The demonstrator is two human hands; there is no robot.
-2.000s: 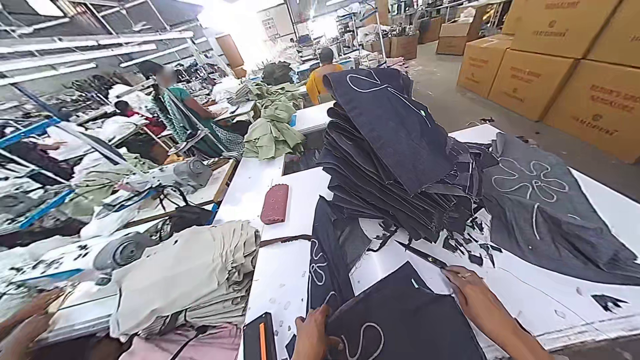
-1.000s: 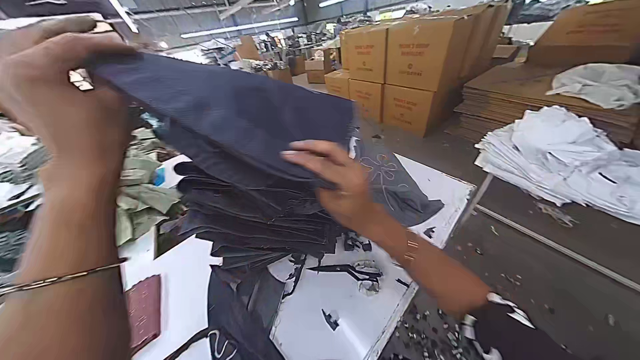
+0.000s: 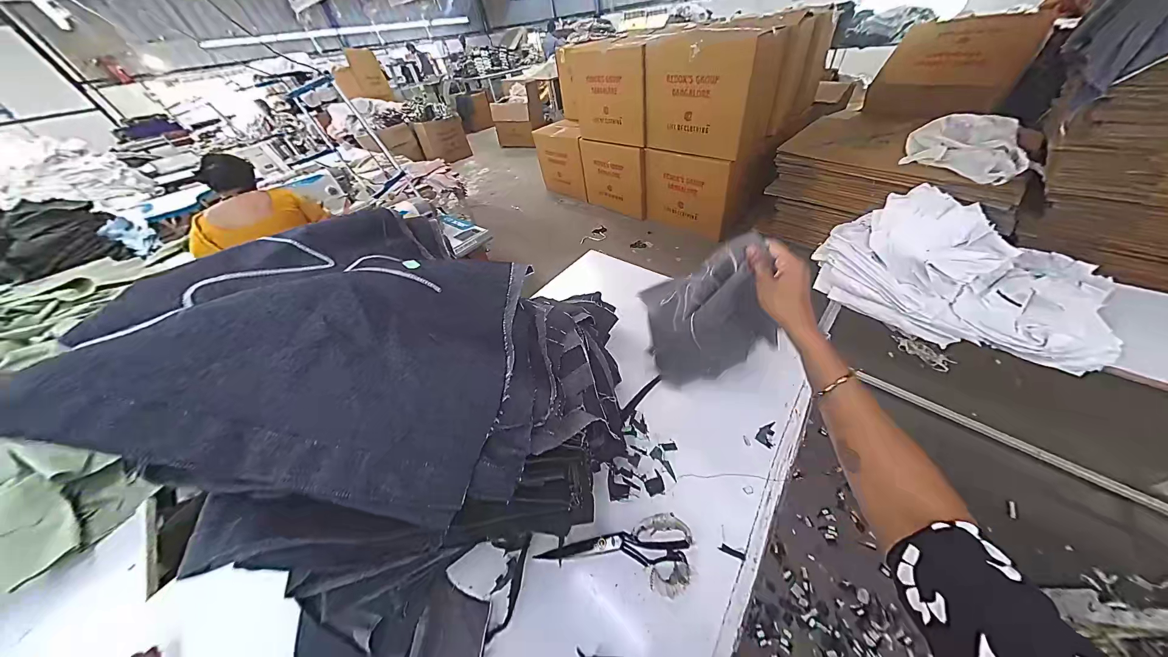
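Note:
My right hand (image 3: 776, 274) grips the corner of a dark grey fabric piece (image 3: 716, 315) with light stitching, lifted over the far right part of the white table (image 3: 693, 538); the piece is blurred. My left hand is out of view. A tall stack of dark denim pieces (image 3: 365, 365) fills the left and middle, its top pieces spread out and bearing white curved stitching and a small green mark. Tailor's scissors (image 3: 630, 546) lie on the table to the right of the stack, near dark fabric scraps (image 3: 643, 465).
Green fabric (image 3: 55, 511) lies at the left. A person in yellow (image 3: 251, 214) sits beyond the stack. Printed cardboard boxes (image 3: 693, 100) stand behind the table. White cloths (image 3: 967, 283) and flat cardboard (image 3: 894, 173) are at the right. Scraps litter the floor (image 3: 821, 584).
The left hand, which held up dark pieces over the stack, has left the view. My right hand has moved from those pieces to the grey piece, which lay on the table, and lifts it.

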